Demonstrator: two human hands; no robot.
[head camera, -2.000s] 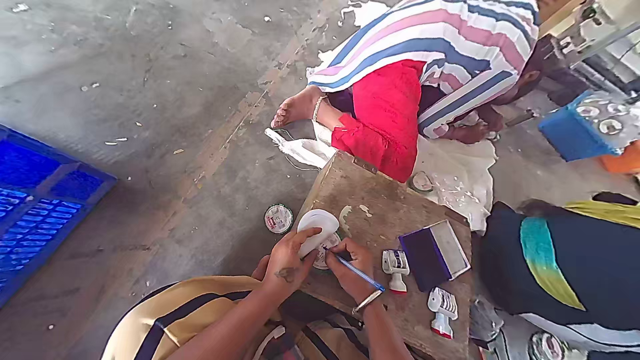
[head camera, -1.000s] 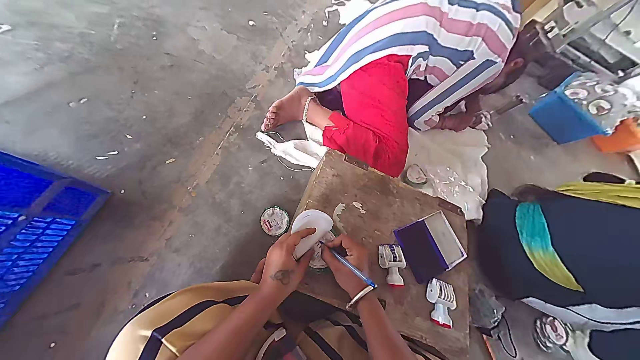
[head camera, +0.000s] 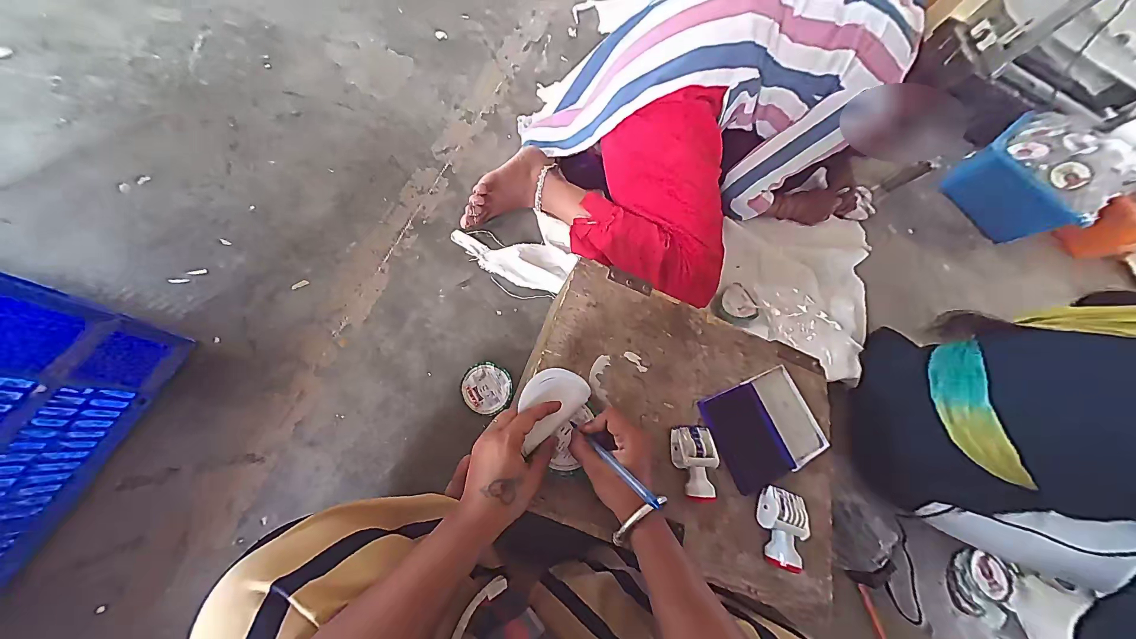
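My left hand (head camera: 510, 453) grips a white rounded piece (head camera: 552, 401), tilted over a round labelled item (head camera: 564, 453) at the near left part of a worn wooden board (head camera: 639, 346). In my right hand (head camera: 617, 457) is a blue pen (head camera: 626, 475), its tip at the round item. Right of that hand stand two white-and-red band stamps (head camera: 698, 461) (head camera: 783, 528). An open ink pad (head camera: 750, 444) with a dark blue pad lies beside them. Another round labelled item (head camera: 486, 388) rests on the floor, left of the board. My fingers partly hide the round item under the pen.
A person in a striped top and red trousers sits on the floor beyond the board, by a white cloth (head camera: 799, 266). Another person in dark clothing is at right. Blue crate (head camera: 89, 328) at left; blue bin (head camera: 994, 191) of round items at upper right.
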